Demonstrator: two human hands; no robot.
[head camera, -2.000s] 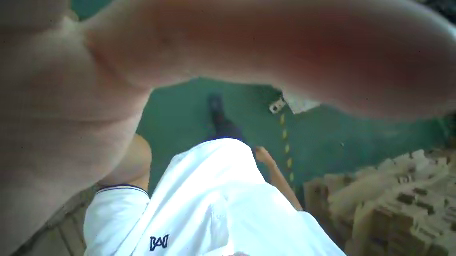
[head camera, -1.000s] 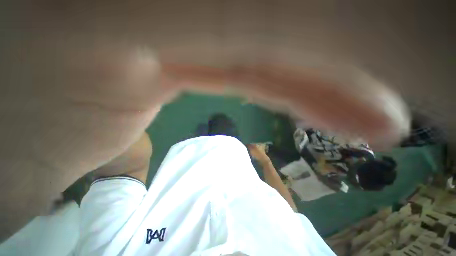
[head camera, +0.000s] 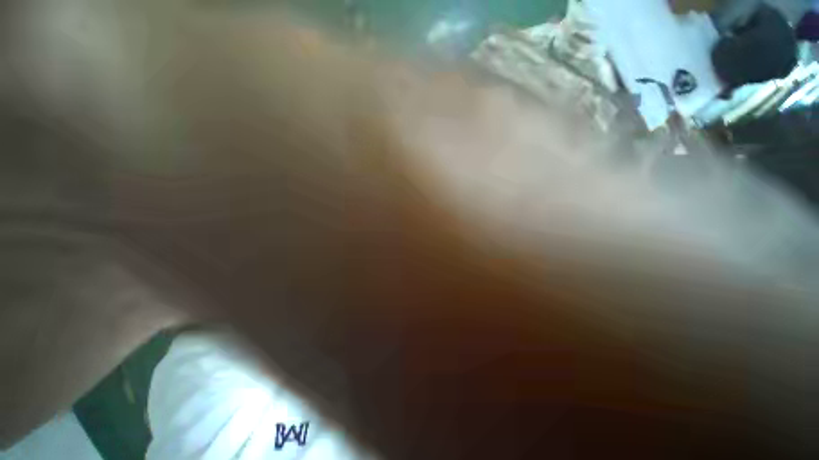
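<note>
My left hand (head camera: 359, 234) is very close to the lens, large and blurred, and covers most of the view. Its fingers cannot be made out, and no held thing shows. My right hand is not in view. My white shirt (head camera: 211, 395) shows at the lower left, below the blurred hand. No box can be told in my hands, and the area in front of my body is hidden.
A person in a white shirt (head camera: 660, 54) with dark hair is at the upper right. Tan, uneven material (head camera: 548, 67) lies beside them, too blurred to name. Green floor (head camera: 395, 18) shows at the top. A pale surface (head camera: 54, 440) is at the lower left.
My left hand now covers the middle and lower right. My right hand and the box piles have gone from sight. A person in white now shows at the upper right.
</note>
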